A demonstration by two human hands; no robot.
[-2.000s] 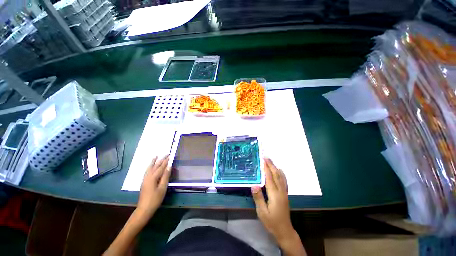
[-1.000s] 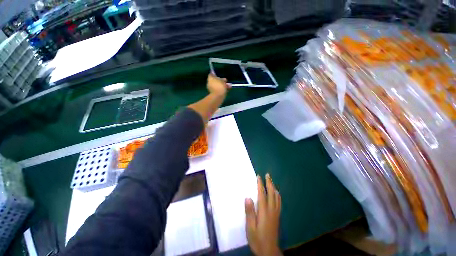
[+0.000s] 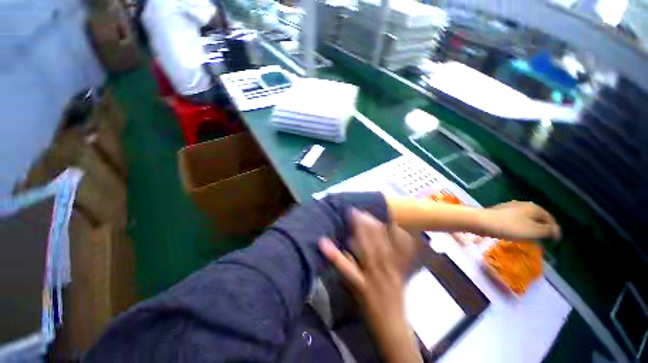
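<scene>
My left hand (image 3: 524, 221) is at the end of an outstretched arm, above the far side of the work area beside a tray of orange keycaps (image 3: 515, 266). Its fingers are bent; their grip is unclear. My right hand (image 3: 380, 266) is blurred, in front of my left sleeve near the elbow, with its fingers apart and nothing visible in them. Whether it touches the sleeve is unclear. Below lies the dark flat fixture (image 3: 474, 296) with its white opening and no housing on it. More orange keycaps (image 3: 445, 198) are partly hidden by my left arm.
A pale dotted block (image 3: 412, 174) stands on the white paper (image 3: 551, 312). Empty bezel frames lie at the back (image 3: 455, 157) and far right (image 3: 632, 322). Leftward are a white stack (image 3: 316, 106), a dark wrapped piece (image 3: 311, 159), an open carton (image 3: 227, 174) and a seated person (image 3: 177, 46).
The view has swung left. My left hand has left the white bezel frame at the back. My right hand has moved from the paper's edge to my left sleeve. The housing seen earliest is gone from the fixture.
</scene>
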